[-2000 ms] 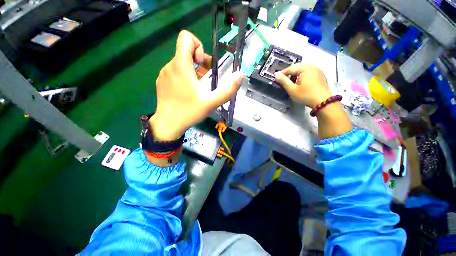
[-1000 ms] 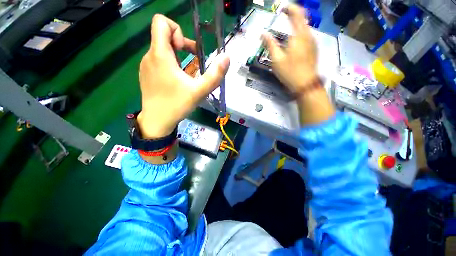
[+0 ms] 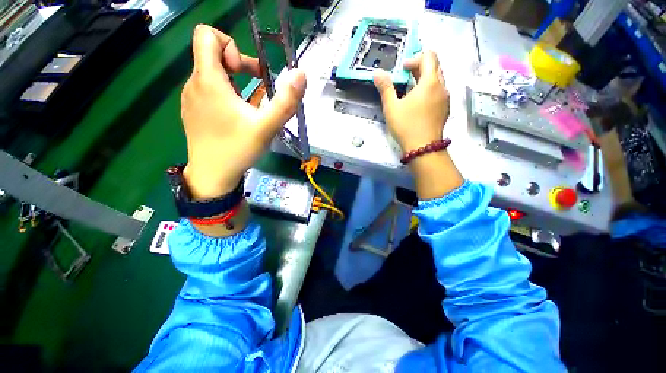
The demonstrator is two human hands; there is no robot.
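Observation:
My left hand [image 3: 226,124] is raised at the left, its thumb and fingers around a thin dark phone middle frame [image 3: 293,87], seen edge-on and cut off by the top edge. The pale teal fixture cover [image 3: 352,64] lies flat over the black fixture on the machine bed. A metal outline with openings [image 3: 380,51] shows inside it. My right hand [image 3: 420,105] is at the cover's near right corner, thumb at the front edge and fingers at the right edge, spread apart. The fingertip contact is partly hidden.
The white machine bed [image 3: 453,55] holds a start button [image 3: 358,141] and red emergency stop [image 3: 564,197]. Yellow tape [image 3: 553,64] and pink sheets [image 3: 564,120] lie right. A teach pendant [image 3: 280,194] lies on the green bench. Black trays [image 3: 80,55] stand far left.
The teal cover was raised behind the fixture and now lies down over it. My right hand has gone from the recess up and back to the cover's near corner. The view has shifted.

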